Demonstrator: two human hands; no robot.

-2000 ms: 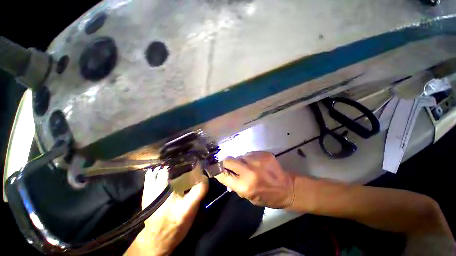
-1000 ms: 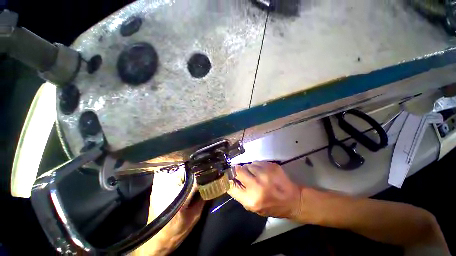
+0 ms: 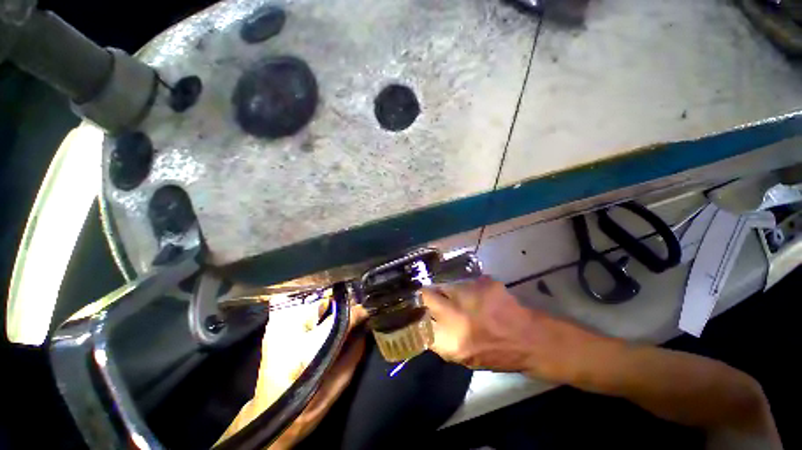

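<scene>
Dark fabric (image 3: 400,406) lies below the sewing machine's needle area and spills towards the wearer. My left hand (image 3: 303,360) is left of the needle, behind the curved metal guard, its fingertips hidden. My right hand (image 3: 484,325) is bent low just right of the needle area, its fingertips hidden behind the metal parts. The yellowish ribbed block (image 3: 404,339) sits between the hands. A slim metallic tip (image 3: 400,366) shows just under it; what holds it cannot be told. The presser foot and any small piece under the fingers are hidden.
The worn white machine head (image 3: 352,176) fills the upper view. The curved shiny guard (image 3: 97,360) and white lamp (image 3: 54,233) are at left. Black-handled shears (image 3: 607,272) and white paper templates (image 3: 710,268) lie at right. A small dark scrap (image 3: 543,287) is near the shears.
The camera view has shifted, so the machine head and needle area sit further right. My right fingertips are more hidden behind the metal parts. The slim metallic tip shows less.
</scene>
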